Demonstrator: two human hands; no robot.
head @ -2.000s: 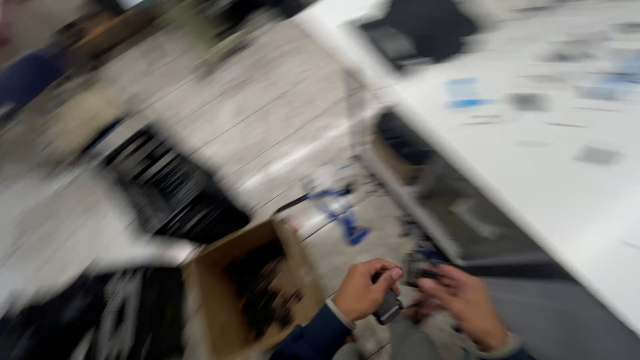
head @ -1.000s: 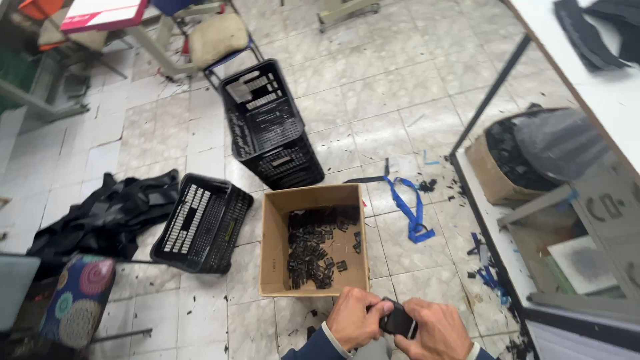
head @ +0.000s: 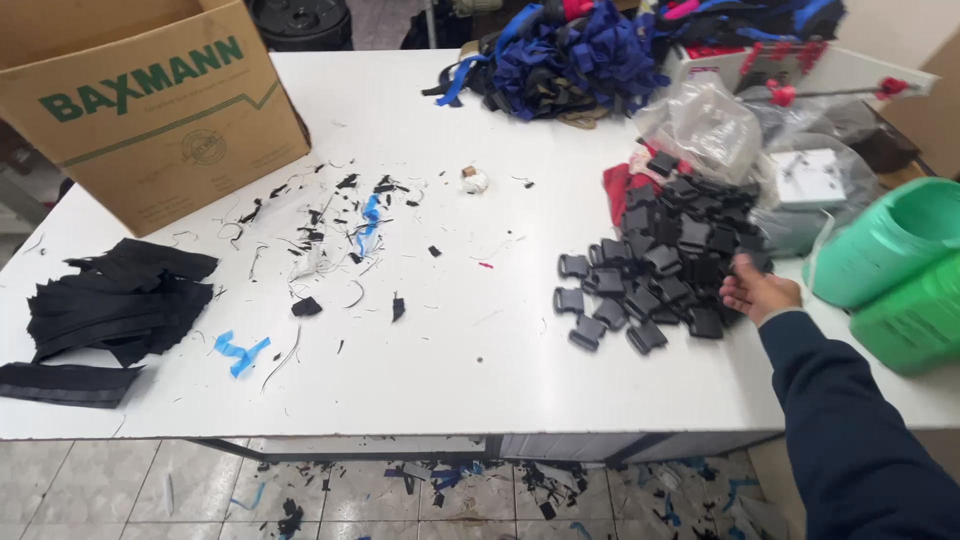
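My right hand reaches in from the lower right and touches the right side of a pile of black plastic side-release buckles on the white table. Its thumb and fingers are around a dark buckle at the pile's edge; whether it is gripped cannot be told. A dark blue sleeve covers the arm. My left hand is out of view. A stack of cut black webbing strips lies at the table's left. Red fabric shows behind the buckles.
A cardboard box stands back left. Blue and black straps are heaped at the back. Clear plastic bags and green plastic containers border the buckles. Thread and scraps litter the white tabletop.
The view has swung from the floor to the tabletop. Both hands were together on a dark buckle one second ago; now only my right hand shows, at the buckle pile.
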